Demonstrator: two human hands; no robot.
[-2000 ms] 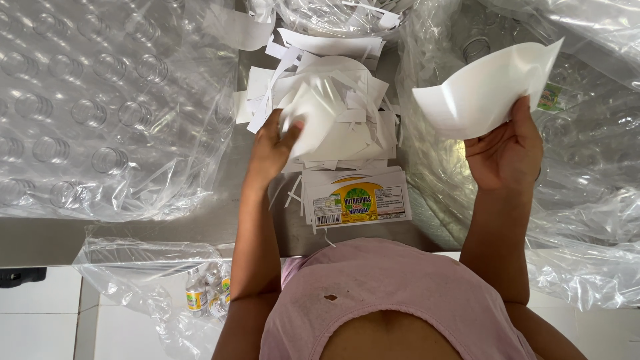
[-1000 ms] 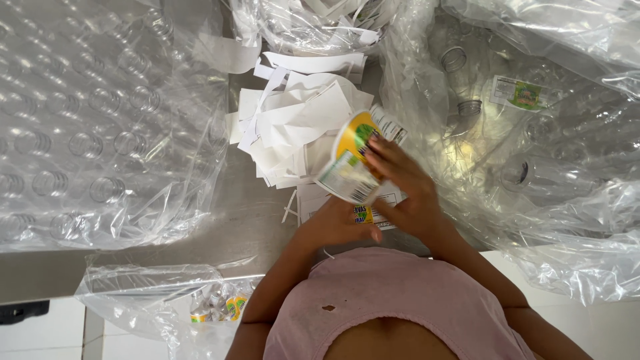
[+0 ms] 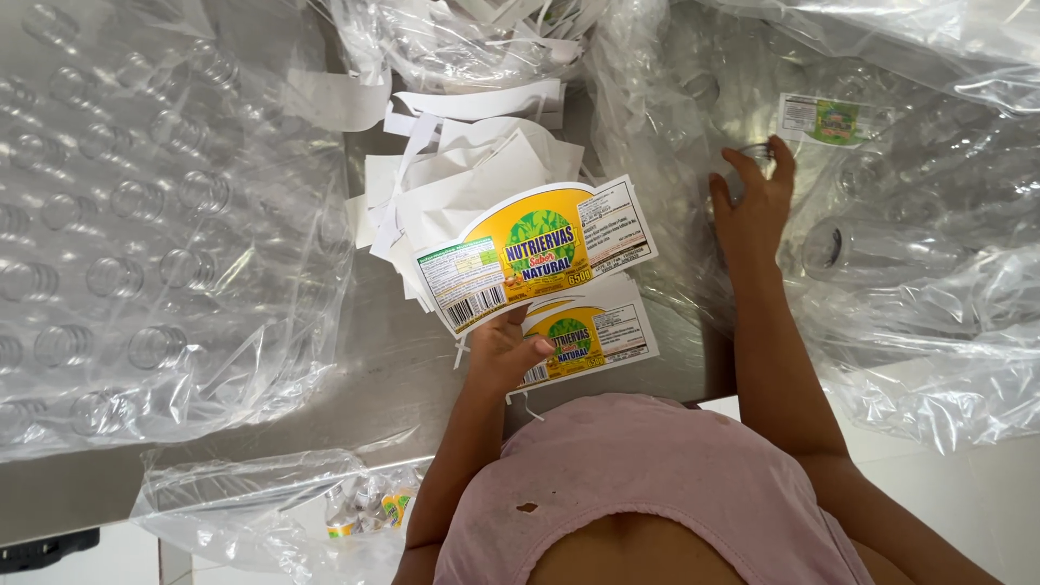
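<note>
My left hand (image 3: 505, 349) holds a yellow, green and white printed label (image 3: 540, 244) from below, printed side up. Under it, near the table's front edge, lies a stack of like labels (image 3: 626, 329). White backing papers (image 3: 487, 158) are heaped just behind the held label. My right hand (image 3: 756, 195) reaches over the plastic bag on the right, its fingers spread and bent around the dark-looking mouth of a clear bottle (image 3: 756, 152); whether they grip it I cannot tell. Beside it lies a clear bottle (image 3: 853, 248) on its side.
A wrapped pack of clear bottles (image 3: 130, 276) covers the left of the metal table (image 3: 382, 349). A bag of paper scraps (image 3: 487, 49) stands at the back. Another label (image 3: 833, 122) shows on the right bag. Labelled bottles (image 3: 366, 508) lie in a plastic bag below the front edge.
My hands were together over the label stack a second ago. My right hand has moved right to the bottles, and the label now rests in my left hand. The white sheets held earlier are out of both hands.
</note>
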